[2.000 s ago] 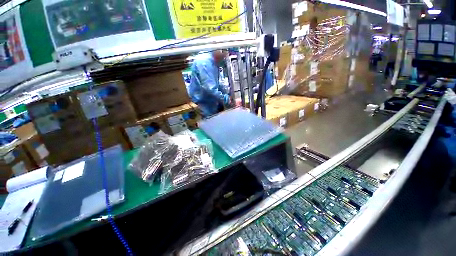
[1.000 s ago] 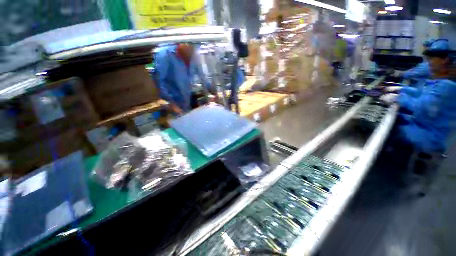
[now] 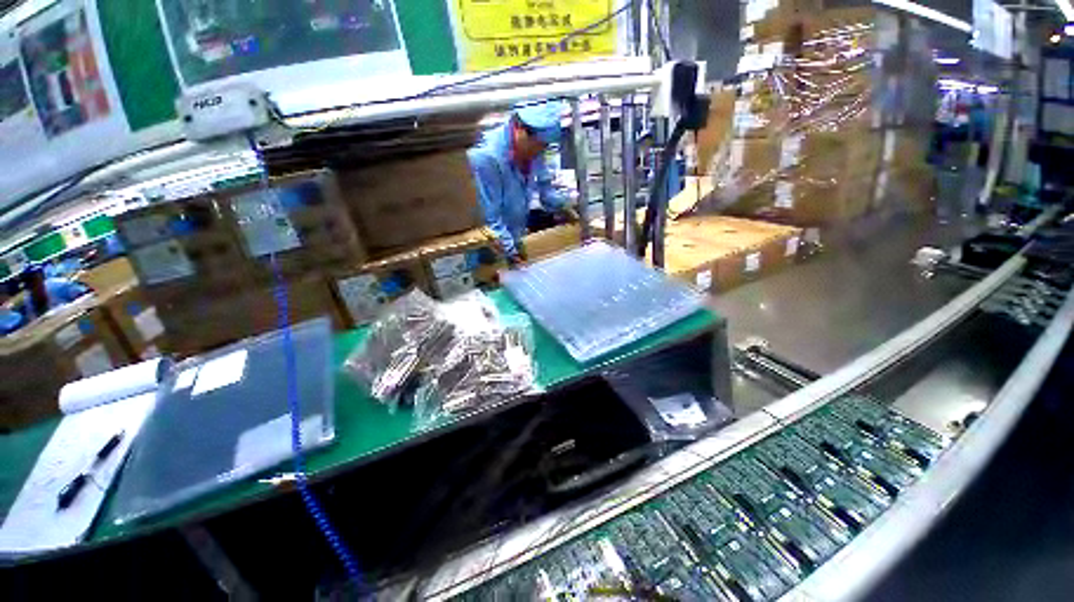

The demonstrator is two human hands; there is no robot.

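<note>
Green circuit boards point(image 3: 766, 500) lie edge to edge in a row between the pale conveyor rails point(image 3: 907, 367) at the lower right. They bear dark and silver parts. Neither of my hands can be made out. A small bright, blurred shape and a curved dark and yellowish piece show at the bottom edge over the nearest boards; I cannot tell what they are. A black bin point(image 3: 595, 437) sits in the dark shelf space under the bench, left of the rail.
Clear bags of metal parts point(image 3: 453, 359), a blister tray point(image 3: 603, 300), a grey-blue folder point(image 3: 236, 417) and white paper with a pen point(image 3: 90, 470) lie on the green bench. A blue coiled cord point(image 3: 290, 388) hangs in front. A person in blue point(image 3: 514, 176) stands behind, near cartons point(image 3: 412, 200).
The view swung right and then back left; workers in blue at the far right of the line came into view and left it. The person behind the bench now leans head down.
</note>
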